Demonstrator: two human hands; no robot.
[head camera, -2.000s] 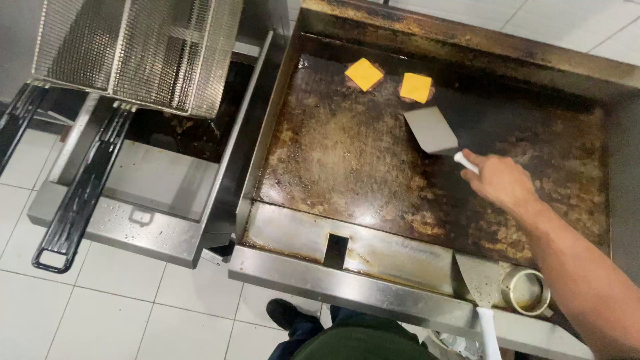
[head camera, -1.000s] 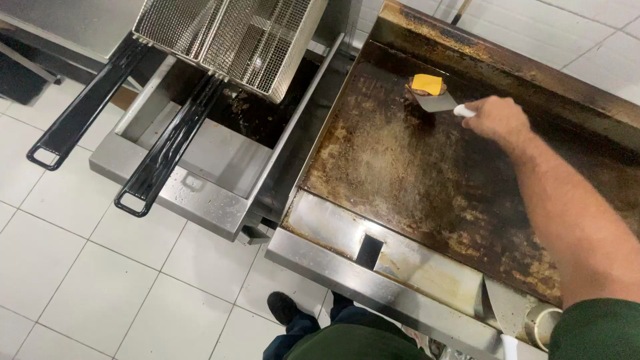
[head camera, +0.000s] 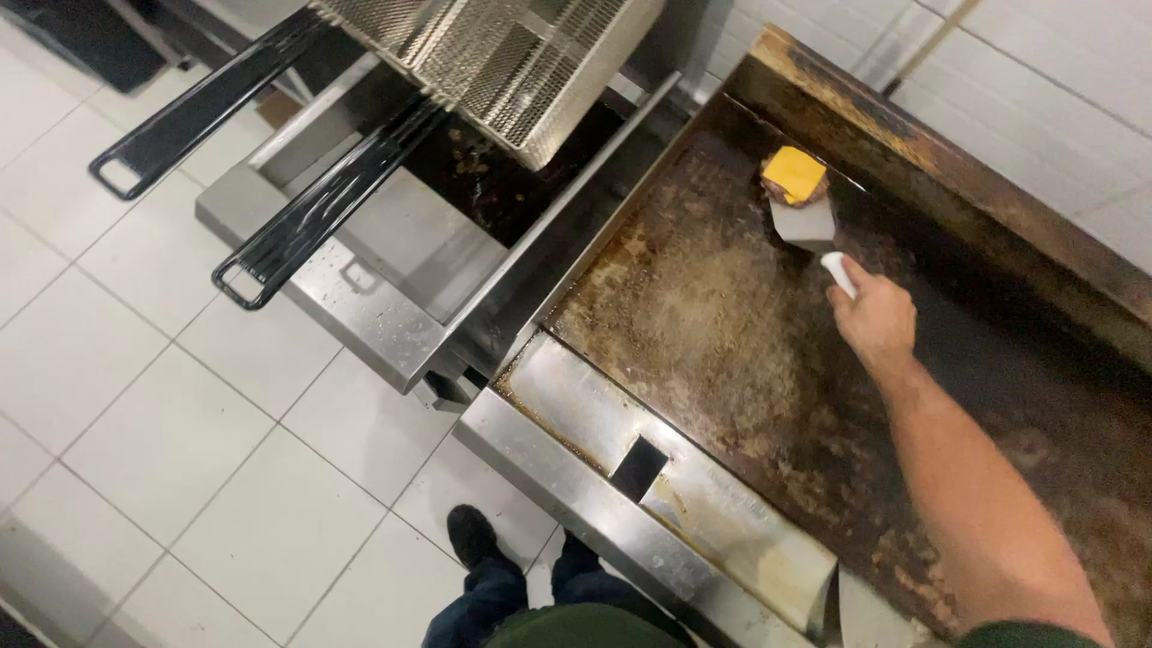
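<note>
My right hand (head camera: 875, 315) grips the white handle of a metal spatula (head camera: 804, 224) above the griddle (head camera: 711, 297). The spatula's blade meets the near side of a meat patty (head camera: 770, 187) topped with a square slice of yellow cheese (head camera: 796, 174), close to the griddle's back wall. Whether the blade is under the patty or only against it, I cannot tell. One patty with cheese shows; whether another lies beneath it is unclear. My left hand is out of view.
Left of the griddle, a deep fryer (head camera: 360, 297) has wire baskets (head camera: 531, 72) with black handles over it. A grease trough (head camera: 711, 513) with a square opening runs along the griddle's front. Part of another metal blade (head camera: 868, 612) lies at the bottom right. My shoe (head camera: 472, 535) is on the tiled floor.
Two separate cheese-topped patties showed on the griddle two seconds ago; now only one is seen. My right hand has brought the spatula from beside them to the patty. The view has shifted left.
</note>
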